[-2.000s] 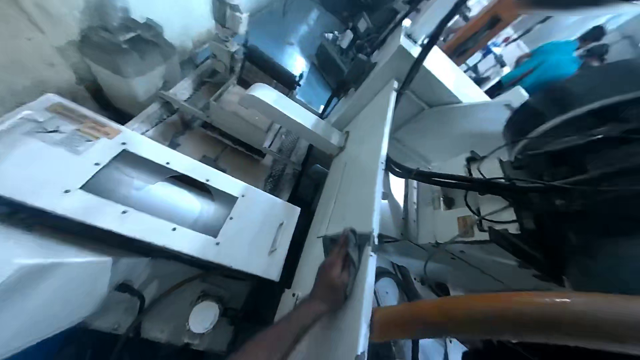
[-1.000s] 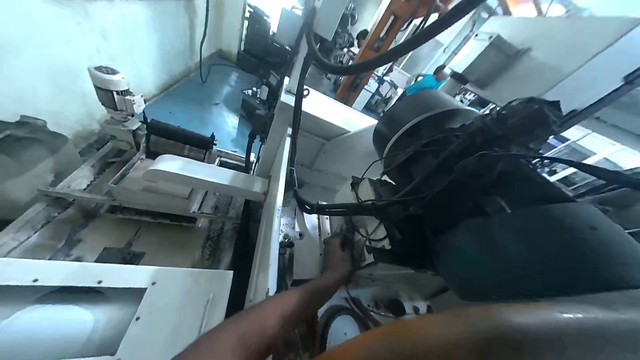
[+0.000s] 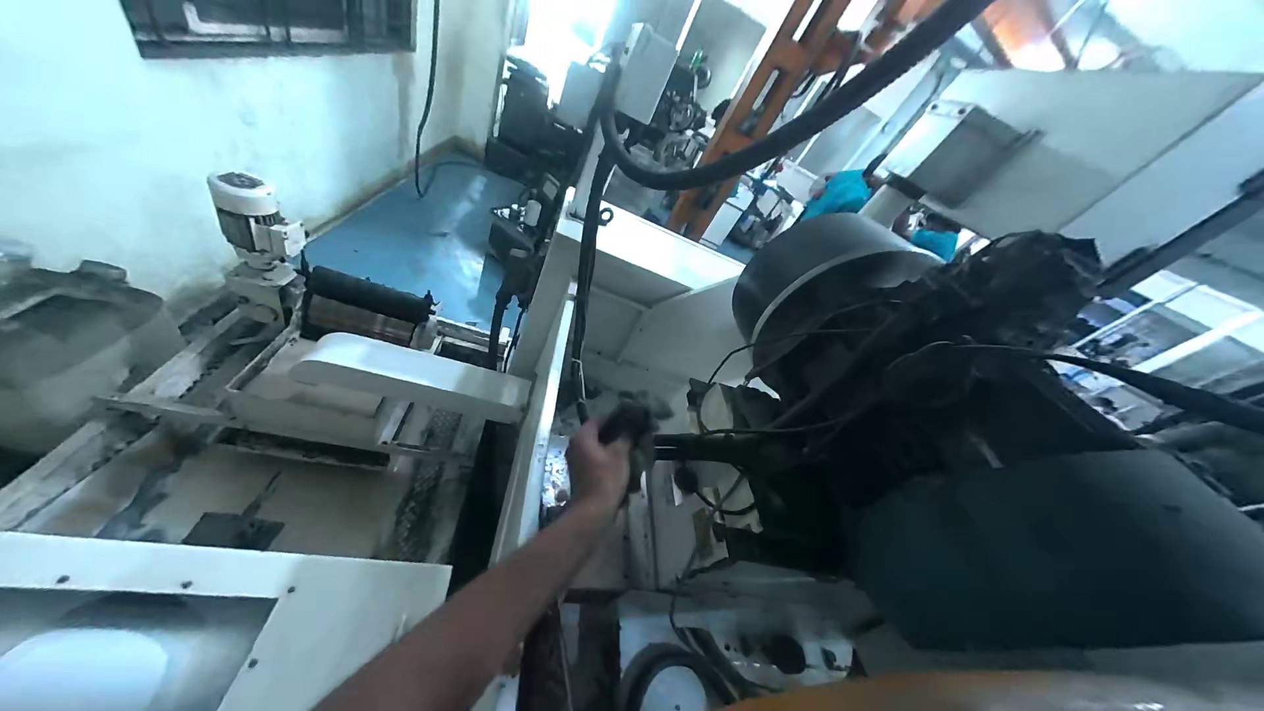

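Observation:
One forearm reaches up from the bottom centre; it looks like my left arm, entering left of centre. My left hand (image 3: 600, 462) holds a dark, crumpled cloth (image 3: 632, 423), blurred, over the inside of a white machine housing. A white upright panel (image 3: 538, 434) of the housing stands just left of the wrist. Black cables (image 3: 587, 286) hang down close above the hand. Right of the cloth are thin wires and a dark bar, joined to a large black machine part (image 3: 810, 286). My right hand is out of view.
An orange curved pipe or rail (image 3: 918, 691) crosses the bottom right. A white guard arm (image 3: 415, 375), a motor (image 3: 247, 217) and a black roller (image 3: 367, 294) are at left. A thick black hose (image 3: 790, 148) arches overhead. People in teal clothing (image 3: 839, 193) are far behind.
My left hand with the cloth has gone from the top of the white panel to inside the housing, right of the panel. The view has turned and shifted strongly.

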